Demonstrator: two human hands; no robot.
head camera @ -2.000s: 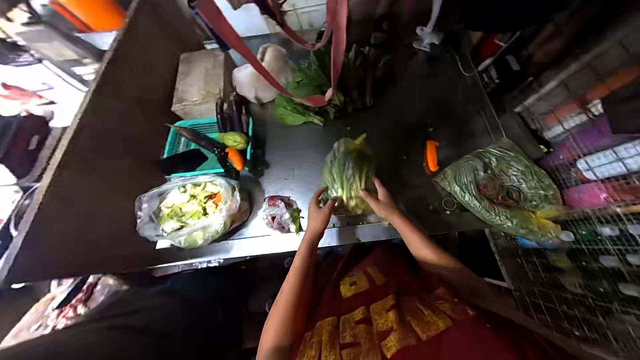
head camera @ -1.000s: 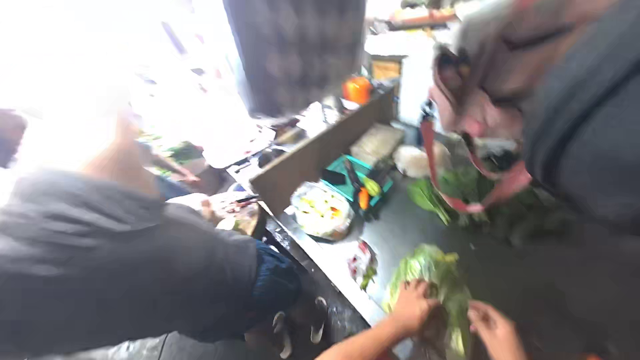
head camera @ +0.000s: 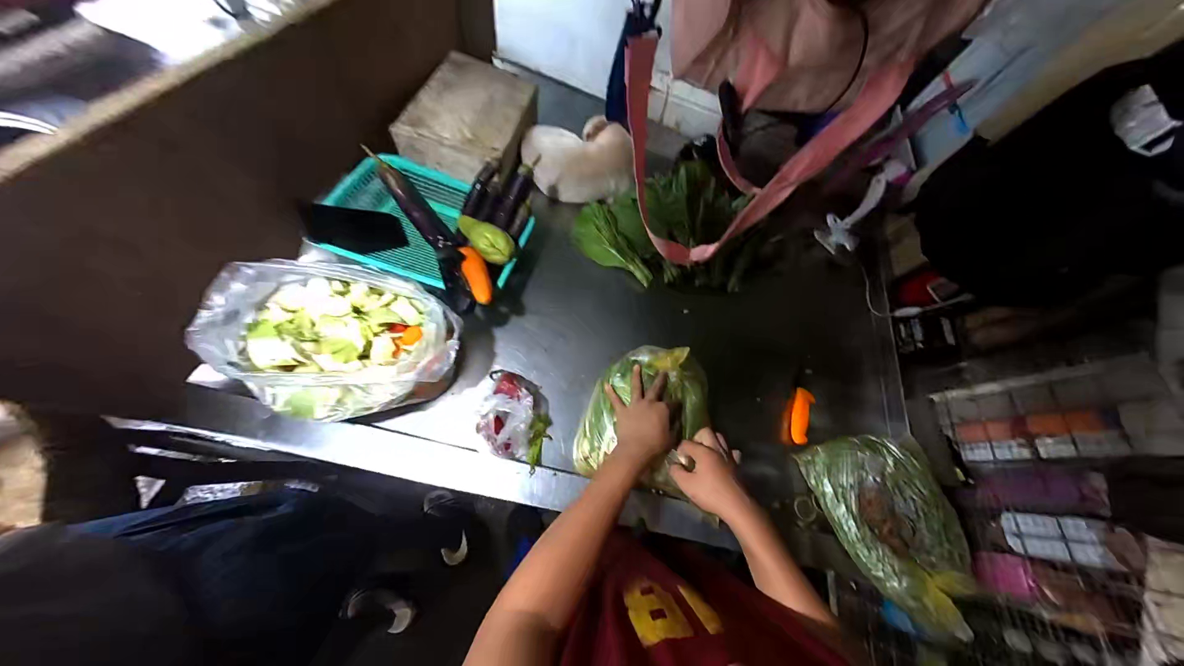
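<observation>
A plastic bag of green leafy vegetables [head camera: 606, 398] lies at the counter's near edge, low in the middle of the head view. My left hand [head camera: 643, 418] rests flat on top of it with fingers spread. At its right side my right hand [head camera: 708, 472] has its fingers curled round a gathered part of the bag. To the left lies a small clear bag of red items [head camera: 507, 416] with a green chili-like piece beside it. An orange-handled tool or carrot [head camera: 799, 416], unclear which, lies to the right, near a second bag of greens [head camera: 888, 509].
A clear bag of chopped vegetables [head camera: 324, 342] stands at left, below a teal basket [head camera: 416, 259] with eggplants. Behind are a pale block [head camera: 467, 111], leafy greens [head camera: 675, 222] and hanging pink straps [head camera: 786, 185]. A person's dark-clothed legs [head camera: 250, 555] are at lower left.
My left hand has moved from the side of the greens to their top. The view has swung left and back. The other things on the counter lie as before.
</observation>
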